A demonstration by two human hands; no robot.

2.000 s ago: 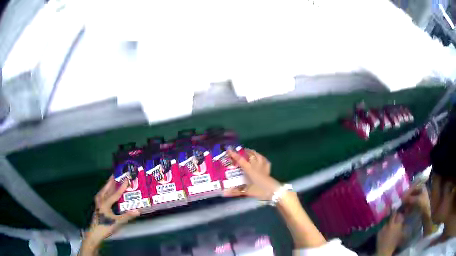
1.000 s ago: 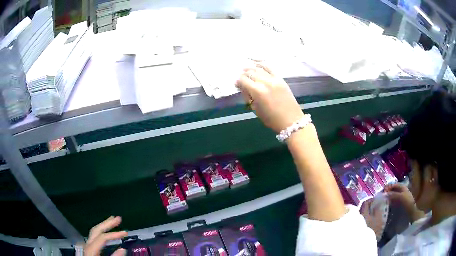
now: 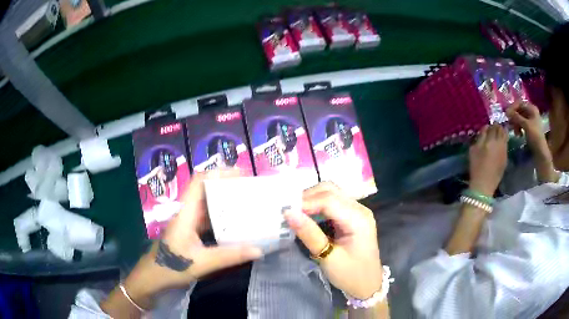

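Note:
A white label sheet [image 3: 246,209] with small dark print near its right end is held in front of me, over the lower parts of the boxes. My left hand [image 3: 187,233] holds its left side, thumb along the lower edge. My right hand [image 3: 334,233], with a ring, pinches its right end. Behind it four pink-and-black smartwatch boxes [image 3: 279,134] lie side by side, hanging tabs at the far end. The sheet and my hands hide the lower fronts of the middle boxes.
Curled white backing paper [image 3: 59,218] lies heaped at left. Four boxes [image 3: 306,31] lie beyond the white rail [image 3: 377,76]. At right, a neighbouring worker's hands [image 3: 490,156] are at a dense row of pink boxes [image 3: 446,106]. A metal post [image 3: 47,75] stands at upper left.
The view has tilted down to the near boxes. My right hand has come back from the white papers on the shelf, and both hands now hold a white label sheet.

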